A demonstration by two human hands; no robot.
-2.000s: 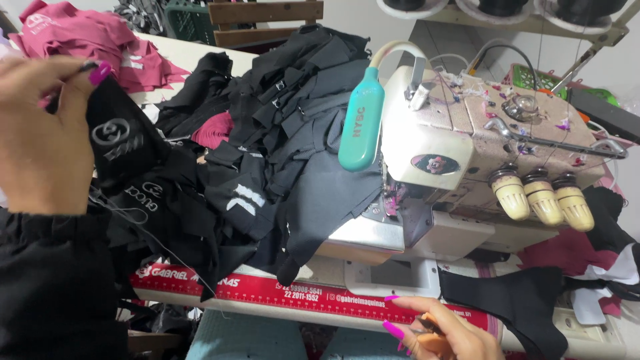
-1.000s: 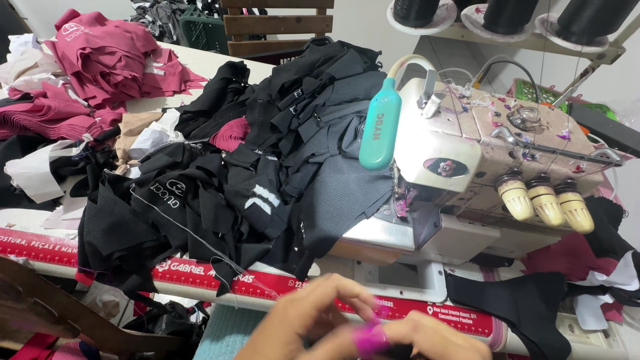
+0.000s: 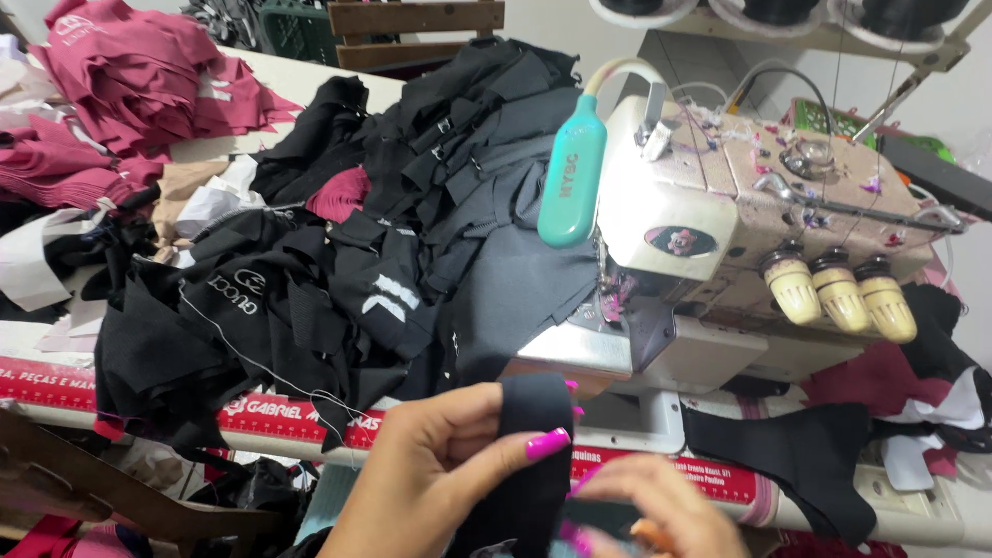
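My left hand (image 3: 442,457) grips a folded black fabric piece (image 3: 531,457) between thumb and fingers, low in the middle of the view. Just right of it, my right hand (image 3: 659,504) is blurred, its fingers bent beside the fabric's edge; a small orange object (image 3: 649,535) shows in that hand, too blurred to name. Above both hands stands an overlock sewing machine (image 3: 682,186) with a lit teal lamp (image 3: 573,174) at its needle area. The machine's metal plate (image 3: 577,349) lies beyond the left fingertips. Black cut fabric pieces (image 3: 496,271) lie heaped to its left.
Pink fabric pieces (image 3: 147,77) are piled at the far left. Several thread cones (image 3: 767,12) stand above the machine. More black fabric (image 3: 783,442) hangs over the table edge at right. A red printed measuring strip (image 3: 302,418) runs along the front edge. A wooden chair (image 3: 101,480) stands at lower left.
My left hand, raised at the far left with black fabric two seconds ago, is now low in the middle, holding black fabric. My right hand remains near the front edge.
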